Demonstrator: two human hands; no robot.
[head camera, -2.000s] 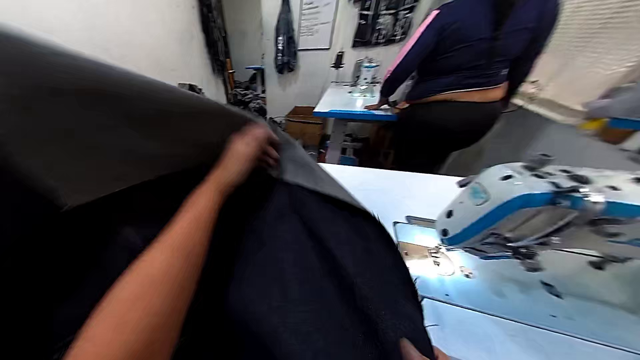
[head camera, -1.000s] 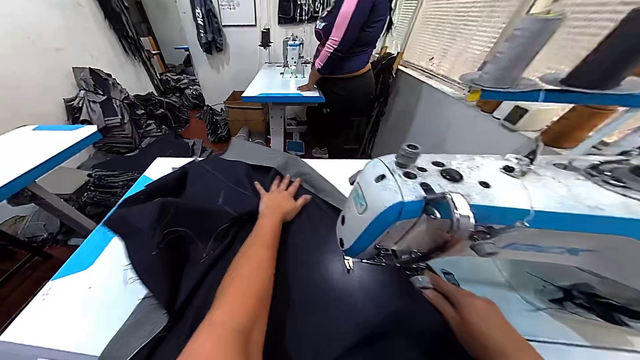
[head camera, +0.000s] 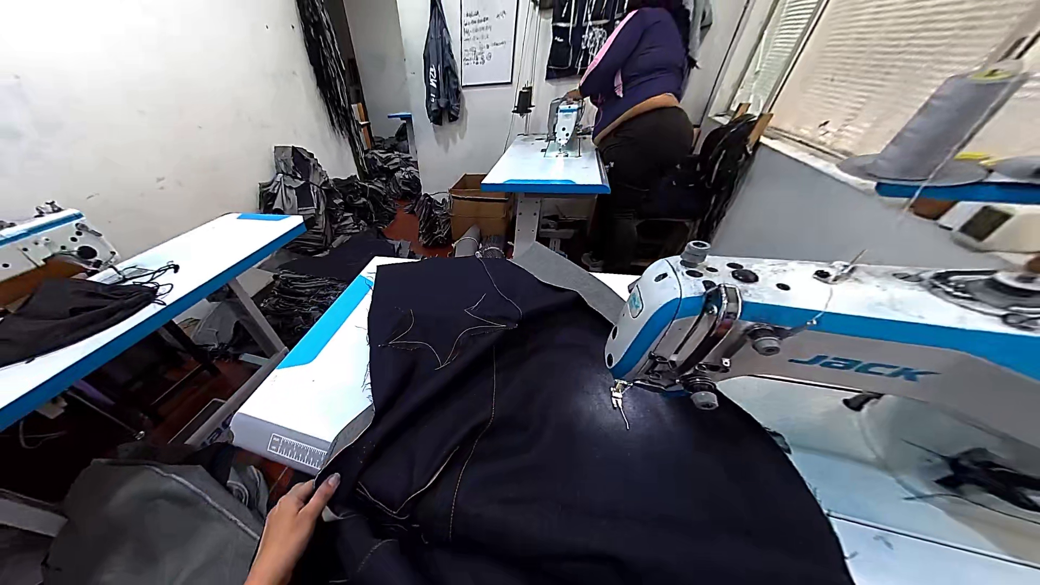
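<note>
Dark denim fabric (head camera: 569, 471) with light contrast stitching lies spread across the white sewing table (head camera: 325, 374) and beneath the head of a Jack industrial sewing machine (head camera: 812, 325). The machine's presser foot (head camera: 618, 396) is lit, with the fabric under it; whether it touches the cloth I cannot tell. At the table's front left corner, my left hand (head camera: 291, 520) pinches the fabric's left edge between thumb and fingers. A star-like stitched outline shows on the cloth's far part. My right hand is out of view.
A second table (head camera: 244, 252) with dark cloth stands left. Grey fabric (head camera: 154, 520) hangs or lies low at left. Behind are garment piles (head camera: 325, 195), a cardboard box (head camera: 479, 207) and a person (head camera: 646, 89) at another sewing machine (head camera: 566, 126). Thread cones (head camera: 942, 122) stand at upper right.
My left hand has moved from flat on top of the fabric to its left edge. My right hand, beside the needle area one second ago, has left the view. The fabric lies differently.
</note>
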